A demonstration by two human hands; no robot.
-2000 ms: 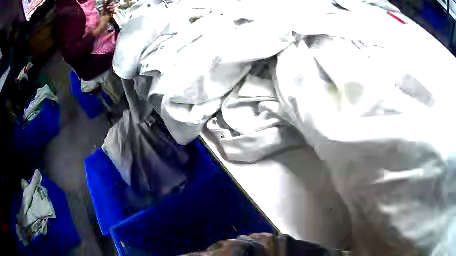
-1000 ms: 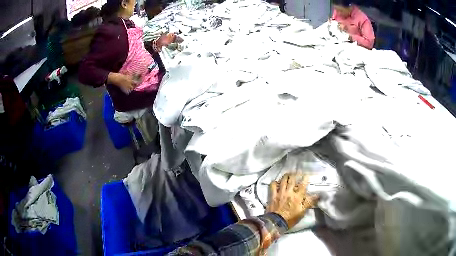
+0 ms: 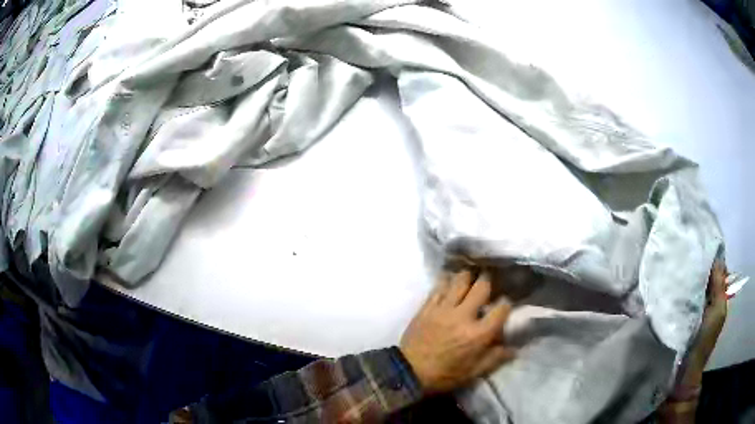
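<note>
A pale grey-white garment [image 3: 497,166] is spread towards me over the white table, its near part open in a dark fold. My left hand [image 3: 455,335] is on the near left part of this fold, with bent fingers pinching the cloth edge; the fingertips are partly hidden. My right hand [image 3: 706,327], at the right, holds a raised flap of the garment from its outer side; the cloth hides most of the palm. A small bright and red item, like thread snips [image 3: 734,286], sticks out beside the right fingers. Its handle is mostly hidden.
A heap of similar garments [image 3: 50,132] covers the far left of the white table [image 3: 290,240]. Another bunched part of pale cloth [image 3: 240,116] lies at upper left. The curved table edge runs along the front, with blue bins [image 3: 157,348] below and cloth hanging over the edge.
The view has turned down and to the right, so the other people are out of view. My left hand has moved from the heap onto the spread garment, and my right hand has appeared holding cloth.
</note>
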